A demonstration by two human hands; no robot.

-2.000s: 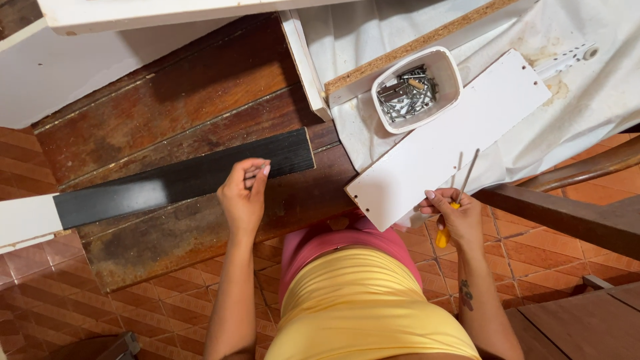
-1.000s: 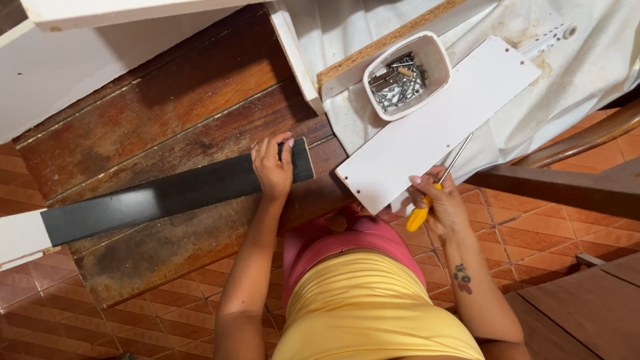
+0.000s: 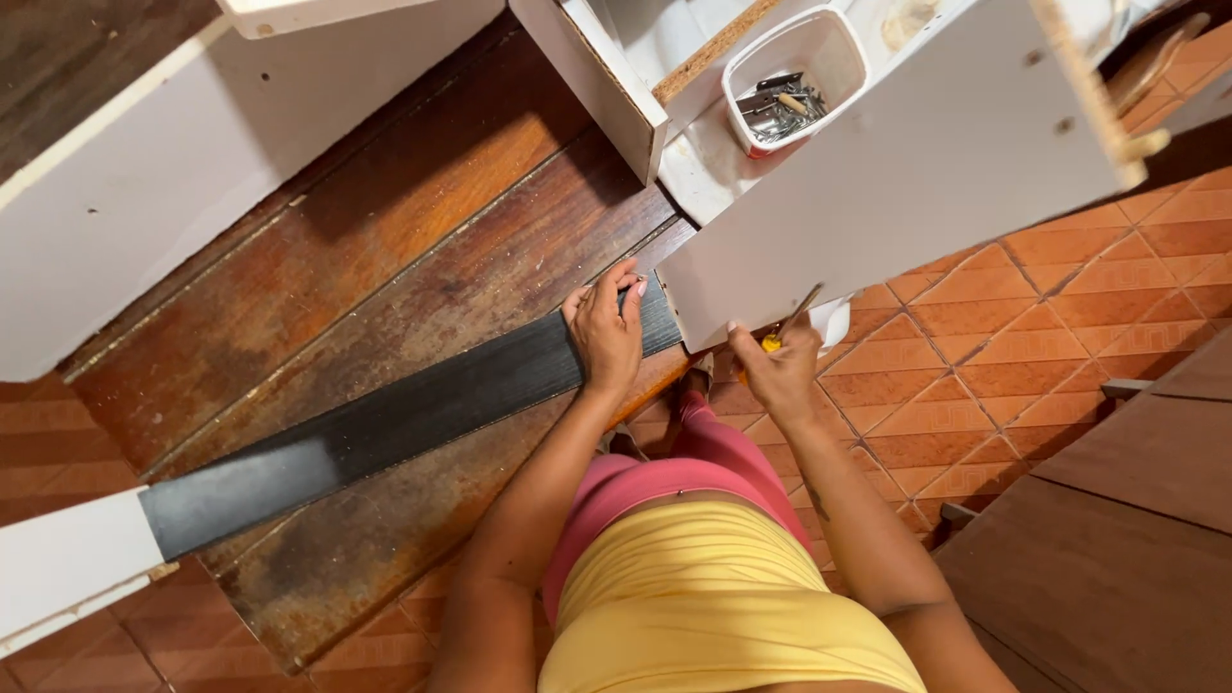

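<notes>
My left hand (image 3: 608, 332) rests on the right end of a long black board (image 3: 414, 409), and a small metal piece shows between its thumb and fingers. My right hand (image 3: 782, 371) holds a yellow-handled screwdriver (image 3: 773, 343), its shaft pointing up and right, and also touches the lower edge of a white panel (image 3: 866, 183). That panel's left end meets the black board's right end. Holes and a wooden dowel (image 3: 1145, 144) show at the panel's raised right end. Behind the panel stands a white plastic tub (image 3: 845, 48) with screws, metal fittings and a dowel.
A worn wooden plank surface (image 3: 385, 318) lies under the black board. A white board (image 3: 77, 558) adjoins its left end. White furniture panels (image 3: 592, 82) stand at the top, with a larger one (image 3: 192, 173) at upper left. Brown wooden furniture (image 3: 1107, 520) is at lower right, over tiled floor.
The white panel has been turned and brought against the black board's end; a different face and a dowel now show. My right hand has moved left with the screwdriver, to the panel's edge.
</notes>
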